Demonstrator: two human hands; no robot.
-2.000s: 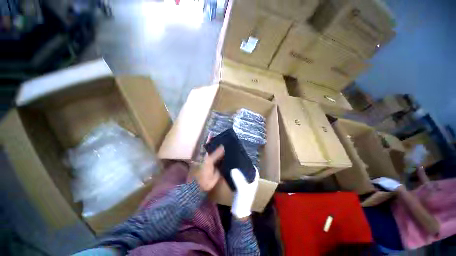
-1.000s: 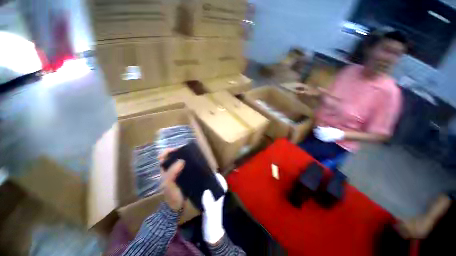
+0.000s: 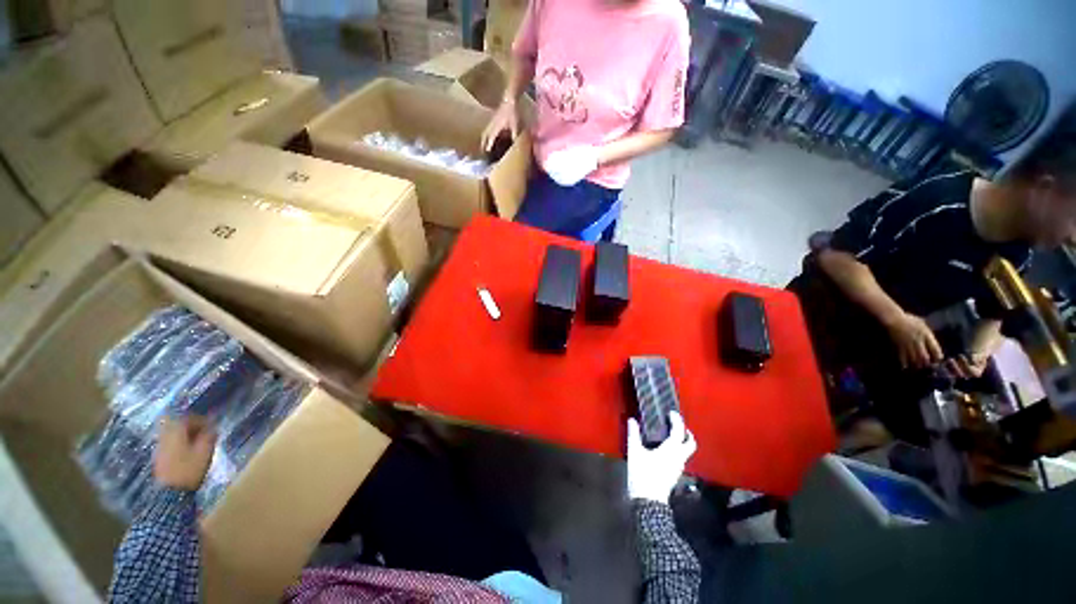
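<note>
My gloved right hand (image 3: 661,458) grips the near end of a black housing (image 3: 654,395) at the front of the red table (image 3: 507,378). Two black housings (image 3: 557,295) stand close together near the table's back, and another black housing (image 3: 745,329) is toward the right. My bare left hand (image 3: 185,452) is inside the open packing carton (image 3: 301,501), over bagged housings (image 3: 177,360). Its fingertips are partly hidden, and I cannot tell whether it holds anything.
A thin white stick (image 3: 489,303) lies on the table's left part. Closed cartons (image 3: 283,212) stand behind the packing carton. A person in pink (image 3: 608,83) is beside another open carton (image 3: 437,177). A person in black works at a machine (image 3: 1003,389) on the right.
The view has turned right toward the table. The housing held in both hands is no longer between them. My left hand is now in the carton; my right hand has moved to a housing on the table.
</note>
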